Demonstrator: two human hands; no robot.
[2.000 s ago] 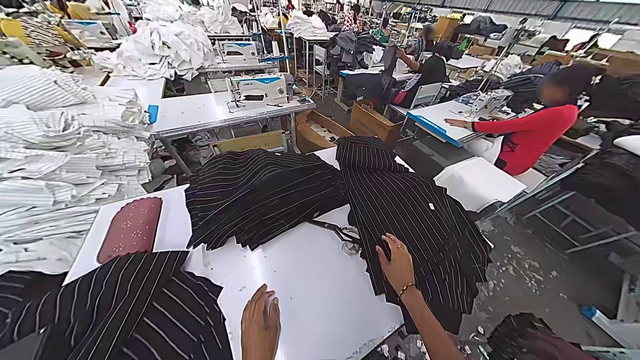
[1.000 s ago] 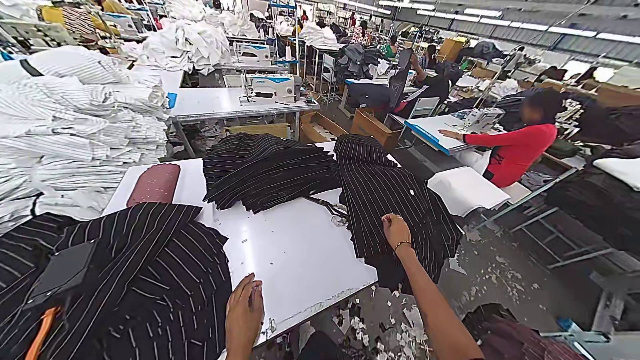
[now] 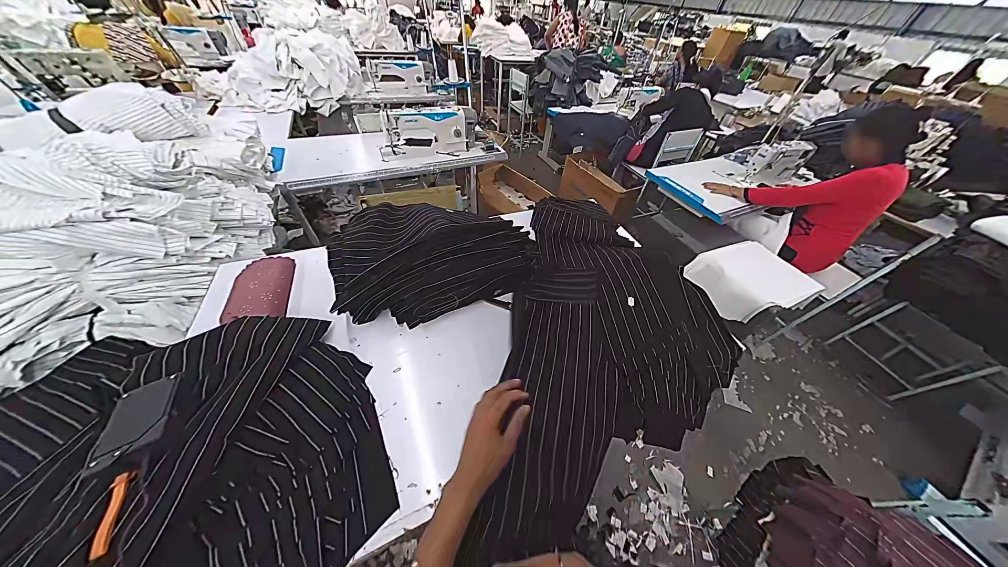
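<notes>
A long black pinstriped cloth piece (image 3: 555, 394) hangs from the stack of like pieces (image 3: 654, 323) toward the bottom edge. My left hand (image 3: 496, 425) rests at its left edge, fingertips and thumb on the cloth and slightly apart. Only a strip of skin of my right hand or wrist (image 3: 547, 560) shows at the bottom edge; its fingers are hidden. A second fanned stack of pinstriped pieces (image 3: 425, 260) lies on the white table (image 3: 433, 362), left of the long piece. More black pinstriped cloth (image 3: 291, 441) fills the lower left, with a dark flat device (image 3: 135, 421) and an orange strap on it.
A rolled dusty-pink cloth (image 3: 260, 289) lies at the table's left corner. White striped garments (image 3: 118, 205) are heaped at left. Ahead stands a sewing machine (image 3: 425, 132) on its table. A person in red (image 3: 846, 205) sits at right. Scraps (image 3: 654, 504) litter the floor.
A long pinstriped piece now lies over the right stack and down past the table's front. My left hand has moved right to its edge. My right hand has left the stack for the bottom edge.
</notes>
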